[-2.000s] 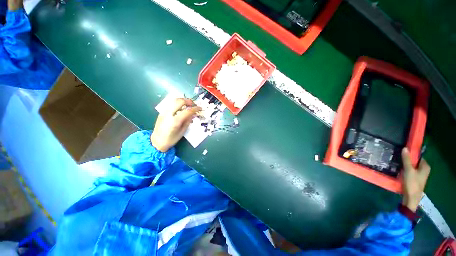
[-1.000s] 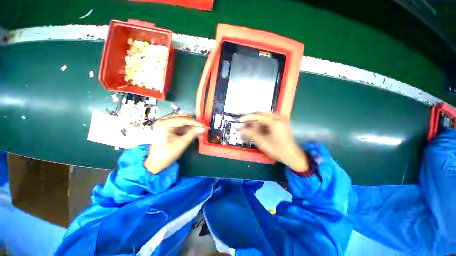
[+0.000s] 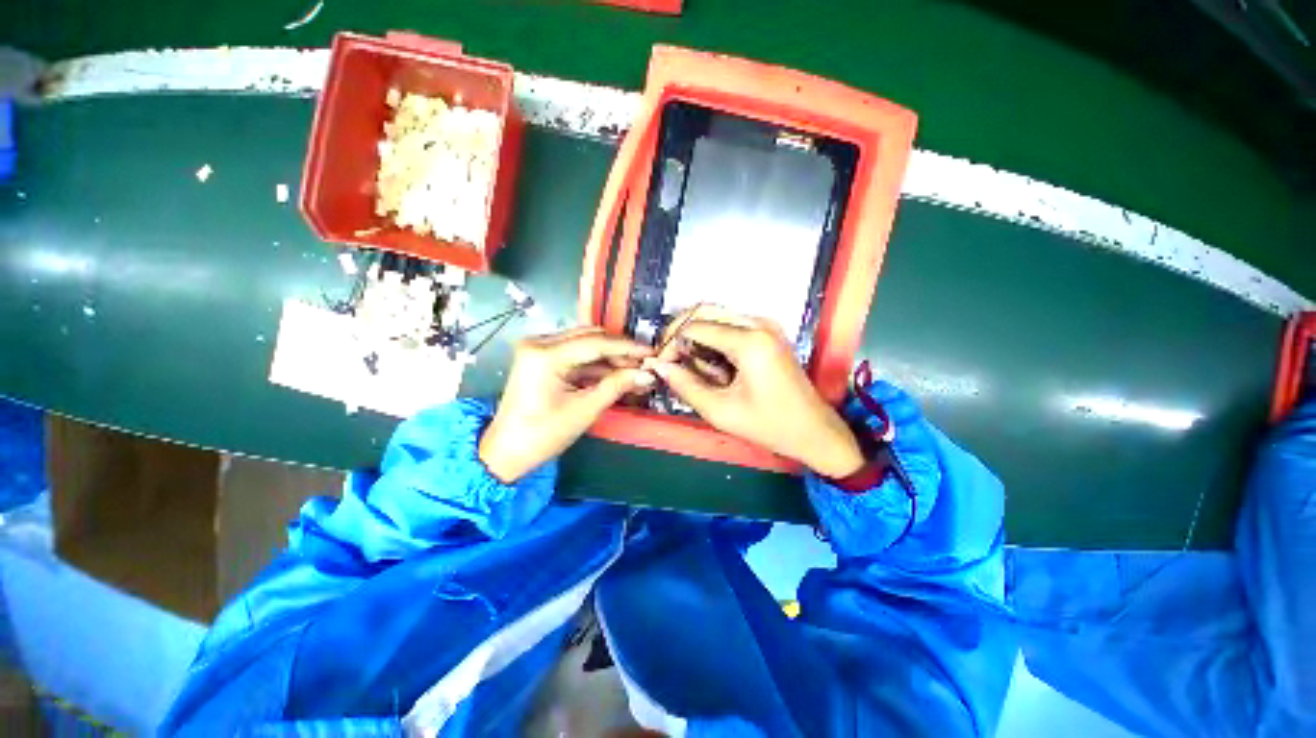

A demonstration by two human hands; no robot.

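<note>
The open tablet unit (image 3: 751, 216), with its silver-grey plate, lies in the red-orange fixture (image 3: 883, 216) in front of me. My left hand (image 3: 566, 397) and my right hand (image 3: 758, 392) meet over its near end, fingertips pinched close together. Thin, dark tweezers (image 3: 678, 327) stick up at the right fingertips and appear held in my right hand. Any small part between the left fingertips is too small to make out. The hands hide most of the circuit board.
The red parts bin (image 3: 335, 159) with cream-yellow pads (image 3: 433, 166) stands left of the fixture. Small modules (image 3: 411, 306) and a white sheet (image 3: 325, 353) lie below it. Loose pads dot the bench. Another fixture (image 3: 1289, 368) and a blue sleeve (image 3: 1277, 490) are at the right edge.
The tablet in its fixture has come from the far right to in front of me. My left hand has left the small modules; both hands have come together over the board end.
</note>
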